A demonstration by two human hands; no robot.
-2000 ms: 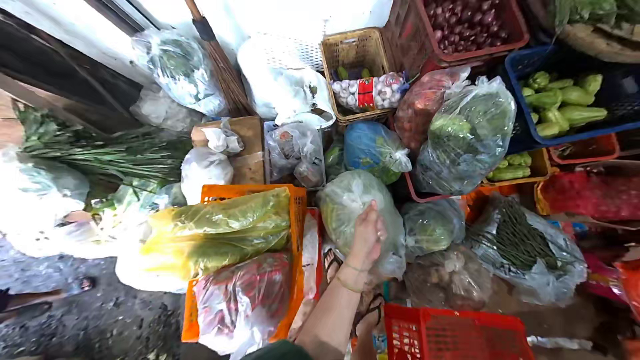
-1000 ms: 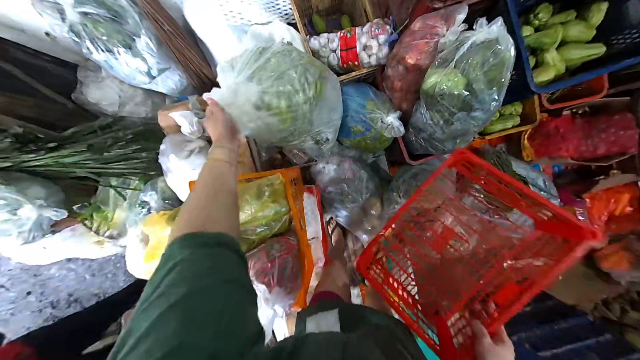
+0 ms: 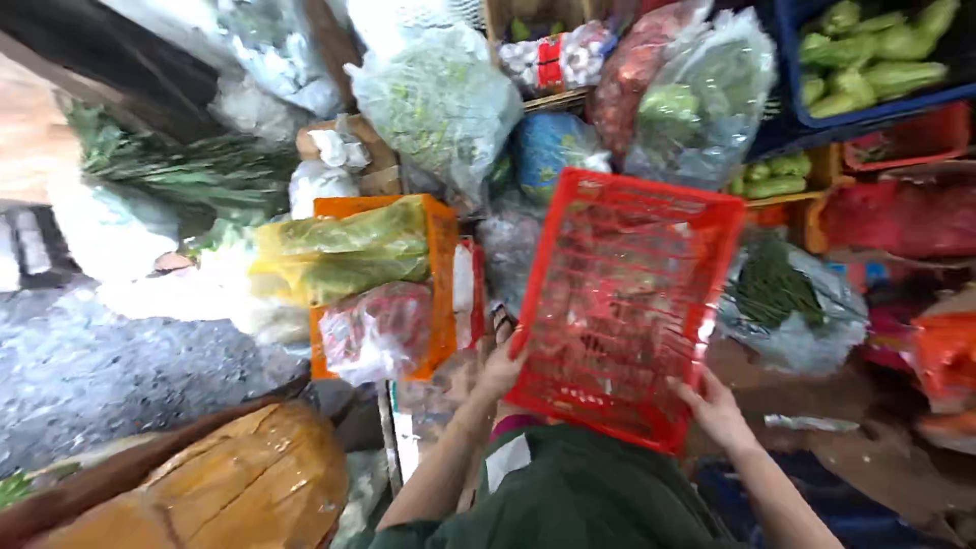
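Note:
A red plastic crate, with no produce visible inside, is held in front of my body, slightly tilted. My left hand grips its left side near the lower corner, and my right hand grips the lower right side. Left of the crate, an orange crate holds a yellow plastic bag of green vegetables and a bag of reddish produce. Beyond it rests a large clear bag of leafy greens. Some fingers of both hands are hidden by the crate's rim or blurred.
Bagged garlic, a blue bag and a clear bag of green vegetables lie ahead. A blue crate of pale green vegetables is at upper right, long green beans at right. A large tan bundle sits at lower left.
My left hand has let go of the bag of greens, which it moved to the far left, and now holds the red crate. The crate has swung more upright in front of me.

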